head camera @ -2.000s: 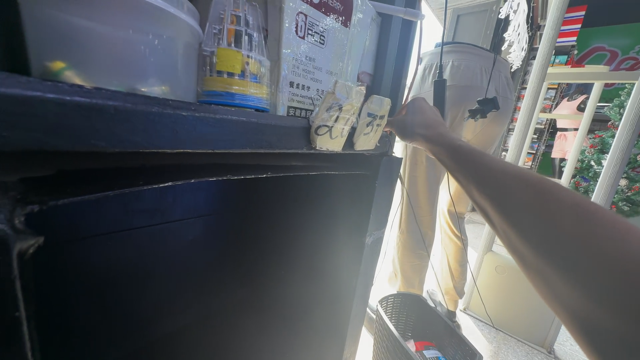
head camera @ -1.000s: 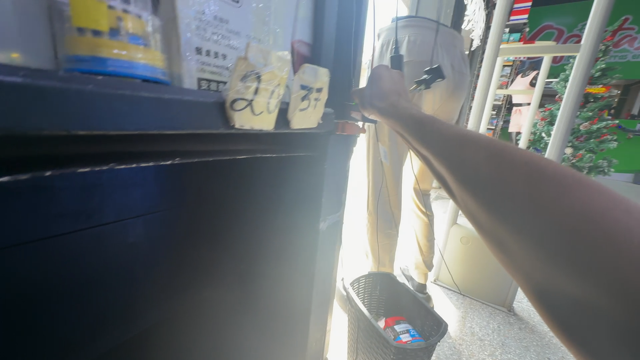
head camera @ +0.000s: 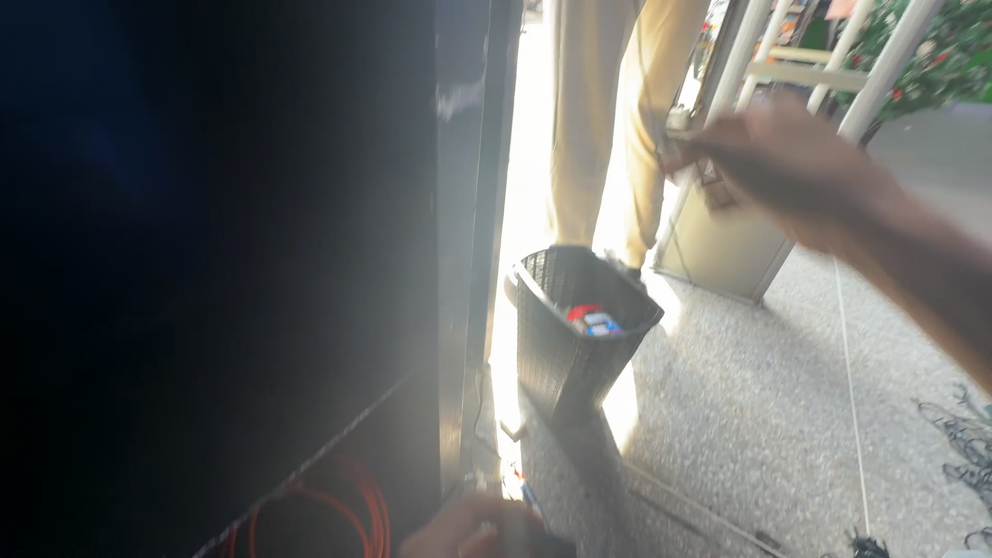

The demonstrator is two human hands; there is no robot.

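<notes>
Blurred by motion, my right hand (head camera: 783, 155) is raised at the upper right, its fingertips close together beside a thin dark cable (head camera: 645, 70). A small dark thing shows just under the fingers; whether the hand holds it or the cable cannot be made out. My left hand (head camera: 473, 527) shows only in part at the bottom edge, with a dark, blurred object (head camera: 539, 535) against its right side; its grip is unclear. Between the hands stands a black woven plastic basket (head camera: 577, 364) with a red, white and blue packet (head camera: 595, 319) inside.
A dark cabinet side (head camera: 232, 232) fills the left, with coiled orange cable (head camera: 372, 504) low down. Behind the basket stands a person in beige trousers (head camera: 581, 116). A metal-framed stand (head camera: 721, 240) is at the right. A white cord (head camera: 852, 403) and tangled wires (head camera: 973, 449) lie on the speckled floor.
The right hand has left the cabinet's corner, where the numbered tags were, and is now out over the floor. The left hand has come into sight. The view has tilted down.
</notes>
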